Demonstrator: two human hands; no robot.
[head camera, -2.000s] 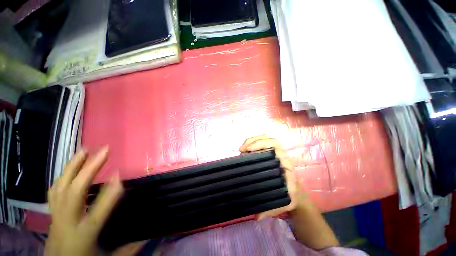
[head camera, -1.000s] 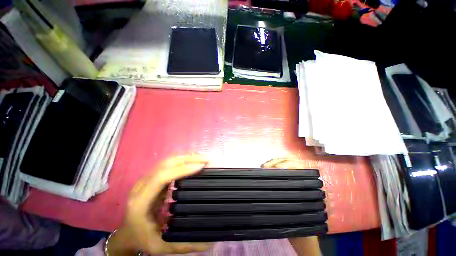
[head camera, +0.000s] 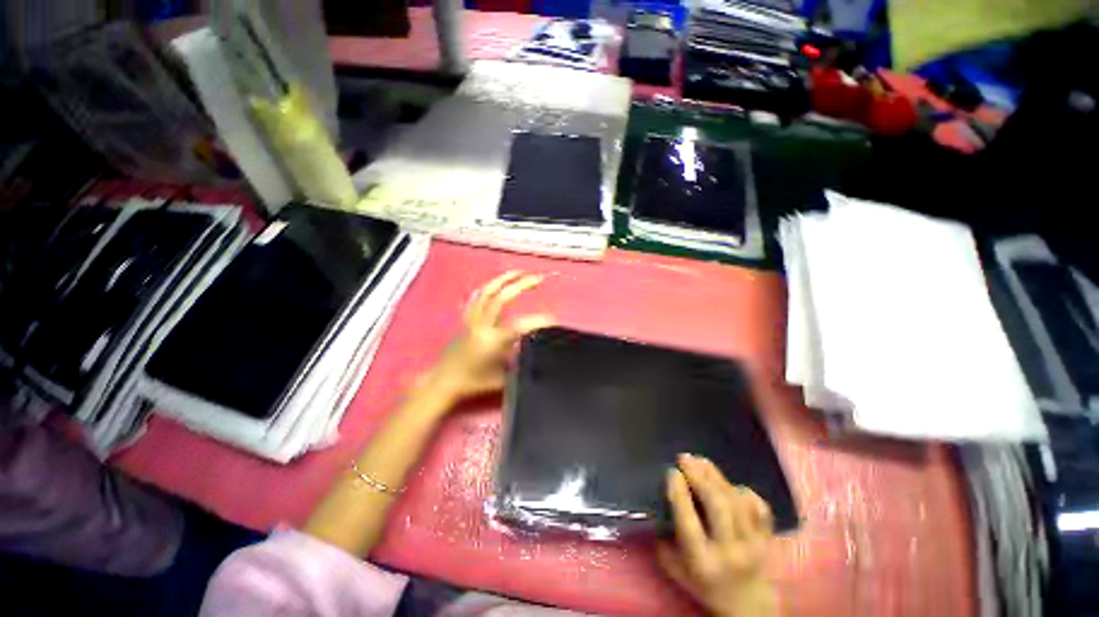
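A black tablet stack (head camera: 627, 410) lies flat on the shiny red-pink bench top, matte face up; its lower layers are hidden. My left hand (head camera: 492, 338) is at the stack's upper left corner, fingers spread, thumb side by the edge; whether it touches is unclear. My right hand (head camera: 721, 526) lies on the stack's near right part, fingertips on the top face, not gripping it.
An interleaved tablet stack (head camera: 277, 316) stands at left, with more tablets (head camera: 103, 295) beyond it. White sheets (head camera: 901, 316) are piled at right beside stacked tablets. Small black devices (head camera: 552, 178) lie at the back on a pale pad and green mat. A pale yellowish post (head camera: 301, 147) stands back left.
The black stack was held edge-on between both hands; now it lies flat on the bench. My left hand has opened, and my right hand has moved onto the top face. The view has shifted.
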